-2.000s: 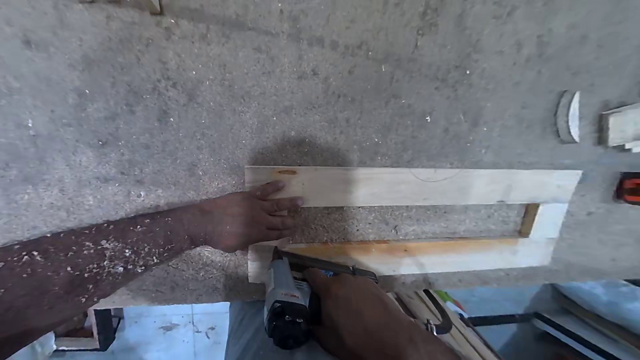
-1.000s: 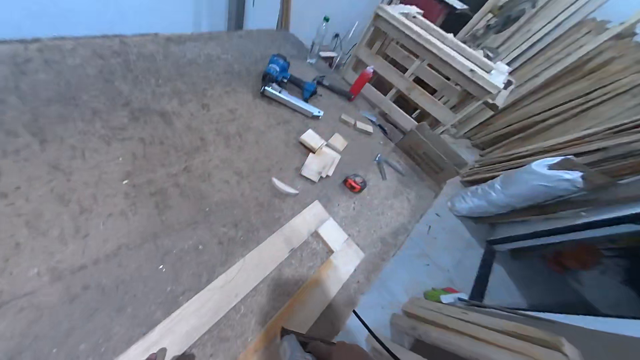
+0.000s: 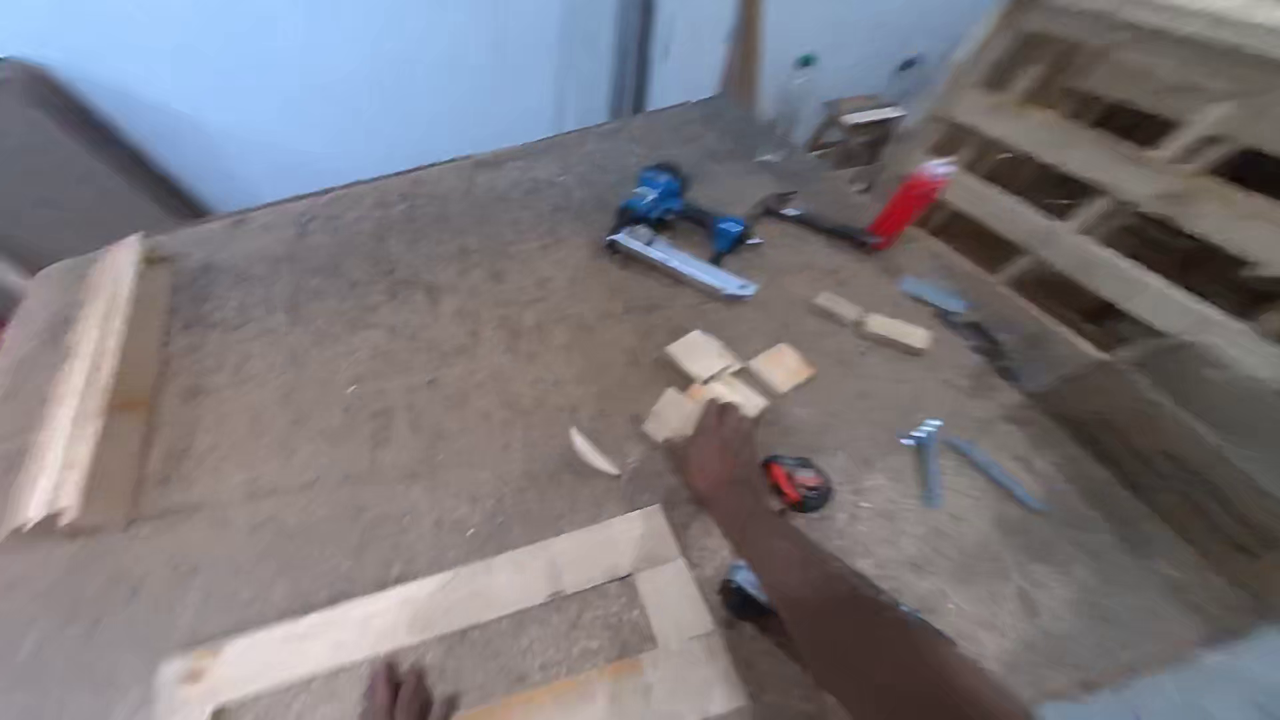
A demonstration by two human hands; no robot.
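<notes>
My right hand [image 3: 720, 445] reaches out to a small group of wood blocks [image 3: 730, 390], its fingertips on the nearest ones; whether they grip a block is unclear. My left hand [image 3: 398, 692] shows only its fingers at the bottom edge, inside the opening of a flat wooden frame [image 3: 440, 605]. What it touches cannot be made out. Just right of the frame lies a nailer [image 3: 745, 590], partly hidden by my right forearm. An orange and black tape measure [image 3: 798, 484] sits beside my right wrist. A thin curved wood offcut [image 3: 594, 452] lies left of the blocks.
Farther back are a blue nail gun [image 3: 680, 230], a hammer [image 3: 820, 225] and a red bottle [image 3: 912, 203]. Nail strips [image 3: 930, 465] and two small blocks [image 3: 872, 322] lie at the right, near a slatted wooden structure [image 3: 1080, 200]. Wood strips [image 3: 90, 400] lie at far left.
The view has swung up and across the table. My right hand, on the nailer two seconds ago, is now off it and at the wood blocks.
</notes>
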